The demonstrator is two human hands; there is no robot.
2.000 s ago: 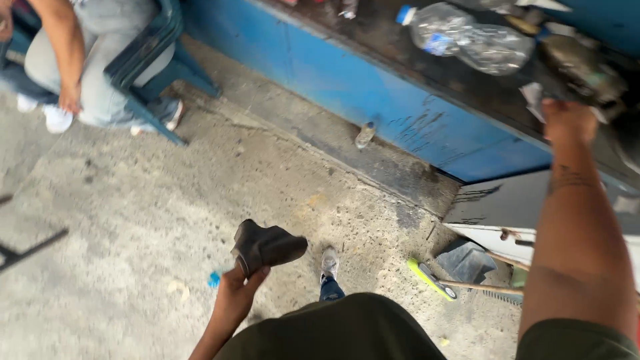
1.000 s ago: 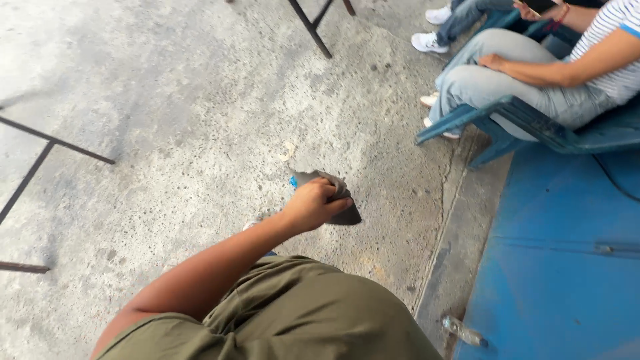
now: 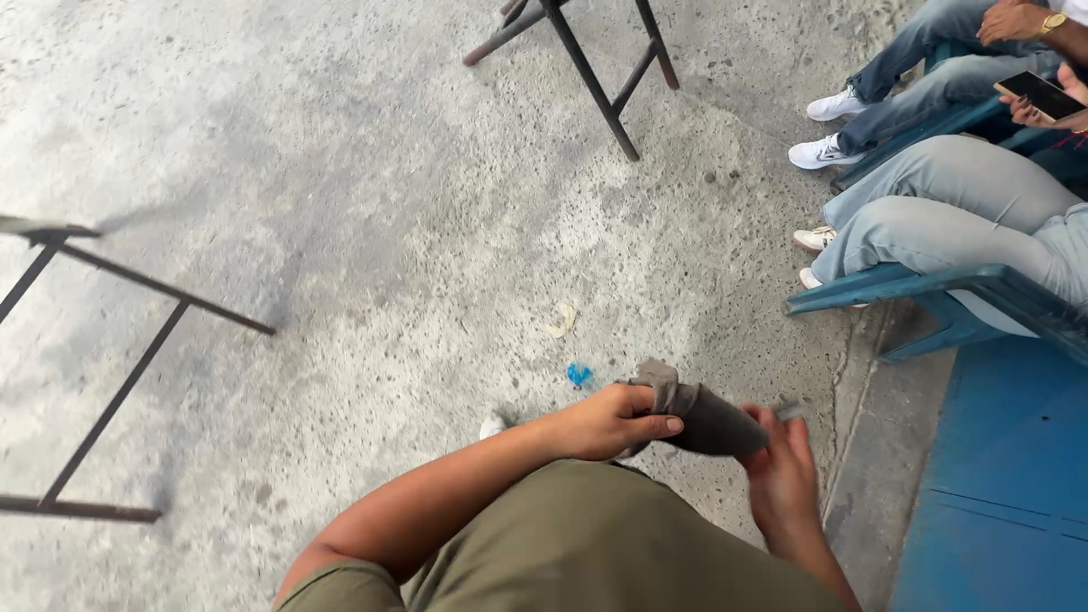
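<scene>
My left hand (image 3: 625, 423) grips a dark, soft, boot-shaped piece (image 3: 718, 422), seemingly a shoe upper, by its wrinkled, folded end. The smooth, rounded end points right, towards my right hand (image 3: 778, 476). The fingers of my right hand are beside that end and seem to touch it. A small greyish, translucent object (image 3: 789, 408) shows at my right fingertips, too blurred to name. Both hands are in front of my olive shirt, above the concrete floor.
Two seated people are at the right, one holding a phone (image 3: 1041, 95), on blue plastic chairs (image 3: 905, 289). Dark metal stand legs (image 3: 115, 399) are at left, others (image 3: 599, 93) at top. A blue panel (image 3: 1003, 484) lies lower right; blue scrap (image 3: 578, 374) is on the floor.
My right hand, on the cluttered bench two seconds ago and out of view one second ago, is now beside the dark piece. My left hand still holds that piece. The view has swung from the bench.
</scene>
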